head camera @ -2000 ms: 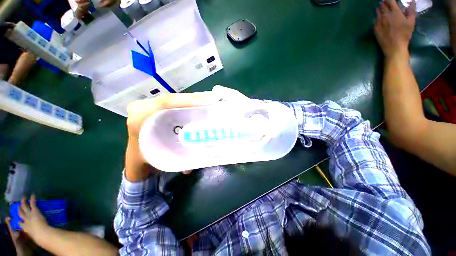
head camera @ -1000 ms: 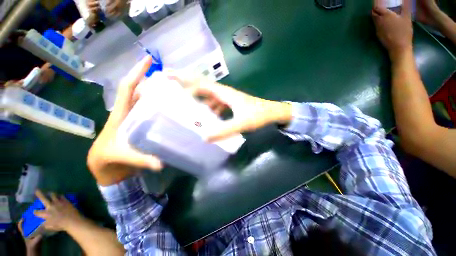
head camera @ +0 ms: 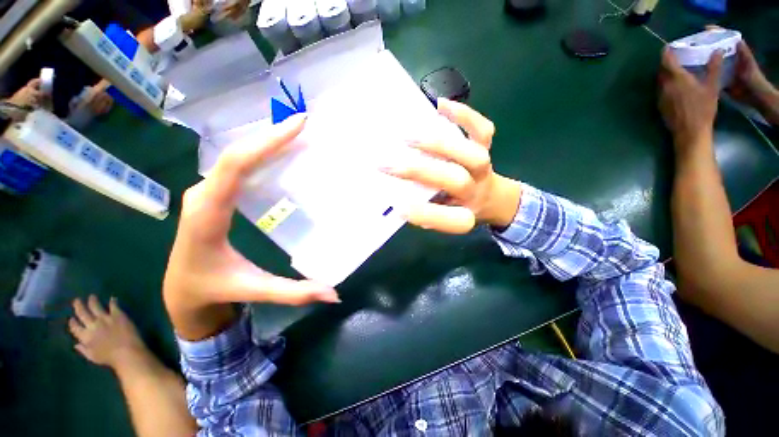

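Note:
A white box (head camera: 342,192), its top washed out by glare, is tilted between my hands. Its left side is grey with a yellow printed label (head camera: 277,215), and a small dark mark shows near its right edge. My left hand (head camera: 209,235) spans its left side, fingers at the upper edge and thumb at the lower corner. My right hand (head camera: 457,175) lies with spread fingers over its right part. An open white carton (head camera: 329,60) with raised flaps stands behind it, a blue forked piece (head camera: 288,102) at its middle. Whether the box touches the carton is unclear.
Two power strips (head camera: 102,162) lie at the left. A dark puck (head camera: 445,84) is beyond my right hand, another (head camera: 585,43) farther back. White-topped units (head camera: 303,19) stand at the far side. Another person's hands hold a white-topped unit (head camera: 707,47) at the right; another's hand (head camera: 107,333) is lower left.
The translucent oblong housing seen earlier in my hands is no longer visible. The white box now shows its broad face, and my right hand's fingers are spread over it.

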